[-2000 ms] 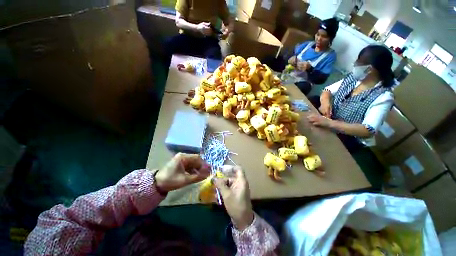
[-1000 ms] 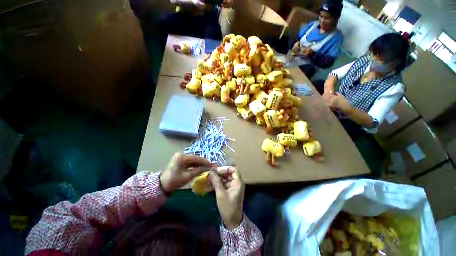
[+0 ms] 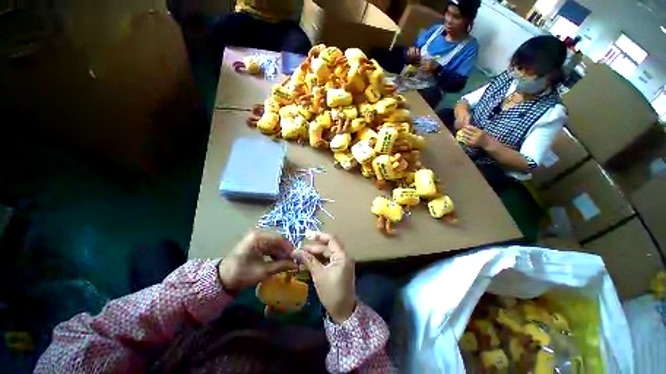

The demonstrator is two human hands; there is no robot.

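Observation:
A yellow plush pendant toy (image 3: 282, 293) hangs below my fingers, in front of the table's near edge. My left hand (image 3: 257, 259) and my right hand (image 3: 328, 272) meet at the toy's top, fingertips pinched together. A small white bit shows at my right fingertips; the fingers hide how it joins the toy. A tangled pile of thin white strips (image 3: 298, 207) lies on the table just beyond my hands.
A pale grey-blue block (image 3: 253, 169) lies left of the strips. A large heap of yellow toys (image 3: 339, 109) stands mid-table (image 3: 467, 219), with several toys nearer. An open white sack (image 3: 431, 292) holding toys is at my right. Two people sit at the far right side; another is partly visible behind.
The toy now hangs lower and shows its broad side; it was mostly hidden by my hands before. The view has shifted. The person at the right now holds a small yellow thing.

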